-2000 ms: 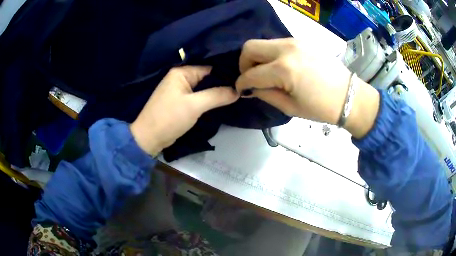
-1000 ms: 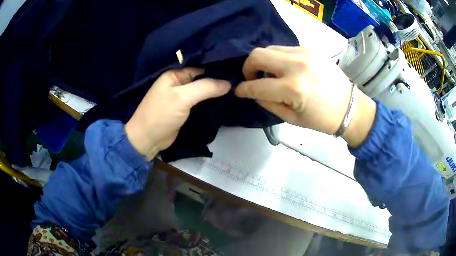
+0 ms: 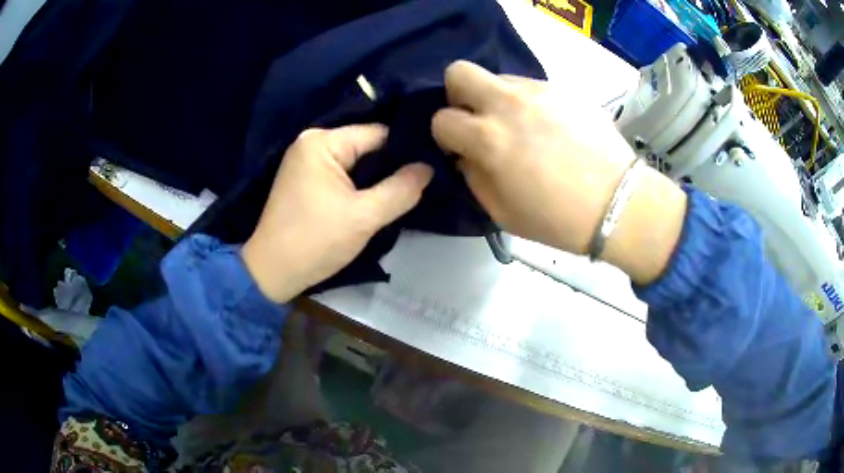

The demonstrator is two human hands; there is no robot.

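A dark navy garment piece (image 3: 185,83) covers the left and middle of the white machine table and hangs over its left edge. A small cream-yellow tab (image 3: 367,88) shows on the cloth above my left hand. My left hand (image 3: 324,203) holds the cloth between thumb and fingers. My right hand (image 3: 527,152) grips the cloth just to the right, its fingers curled and fingertips partly hidden. The hands are slightly apart, with dark cloth between them.
The white table (image 3: 546,342) has a wooden front edge and faint ruler marks. A white sewing machine (image 3: 740,175) stands at the right, beyond my right forearm. A dark curved metal piece (image 3: 500,246) lies below my right hand. A blue bin (image 3: 648,32) is at the top right.
My right hand has turned and shifted slightly up and left, away from my left thumb. The tab has moved right and up with the cloth. More table edge shows at the left.
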